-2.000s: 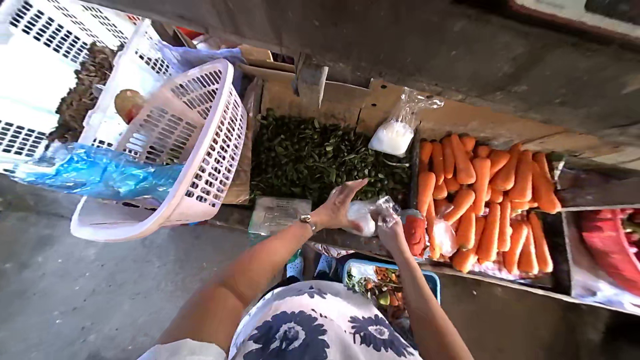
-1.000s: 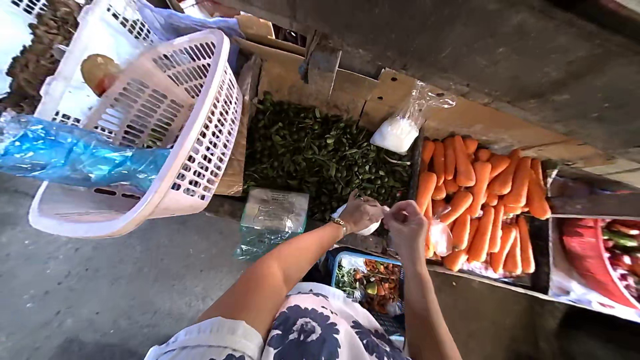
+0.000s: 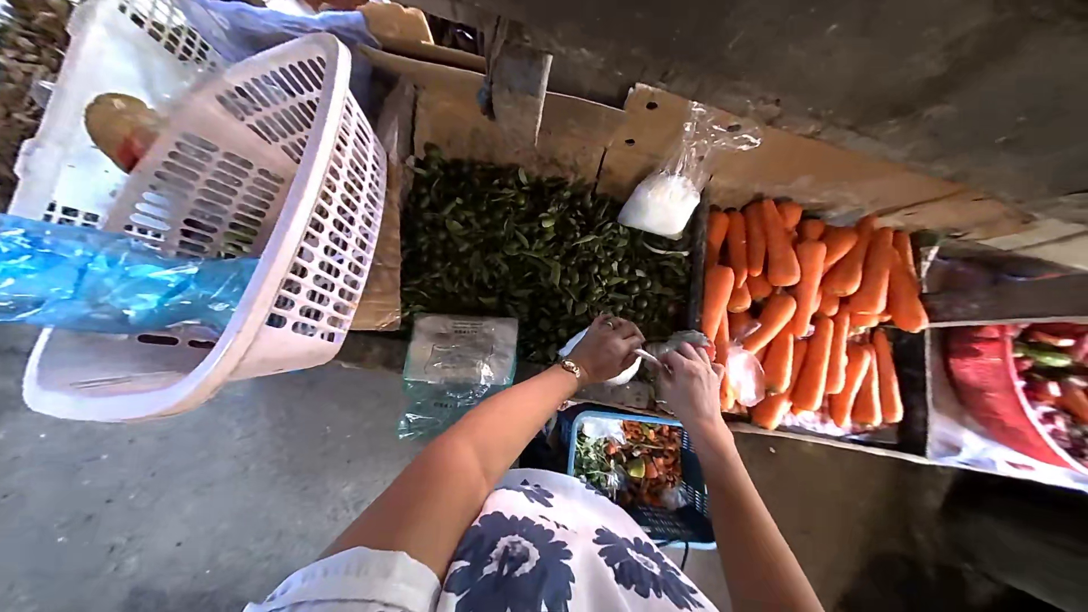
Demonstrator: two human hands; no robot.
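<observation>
My left hand (image 3: 609, 347) and my right hand (image 3: 690, 382) meet at the front edge of the box of small green citrus fruits with leaves (image 3: 544, 246). Between them they grip the twisted neck of a plastic bag of white contents (image 3: 627, 372), which hangs mostly hidden under my left hand. A second clear bag of white contents (image 3: 661, 204) lies at the back right of the leafy fruits. Carrots (image 3: 816, 314) fill the box beside my right hand, with a small clear bag (image 3: 746, 376) at their front left.
On the left stand a white plastic basket (image 3: 327, 212) and a blue plastic bag (image 3: 127, 276). A stack of clear printed bags (image 3: 461, 361) hangs over the front edge. Below my hands is a blue crate with vegetable scraps (image 3: 701, 506). A red basin (image 3: 986, 382) is at the far right.
Two seconds ago my left hand was spread beside the bag; now both hands are closed together at its twisted neck. The view has shifted somewhat.
</observation>
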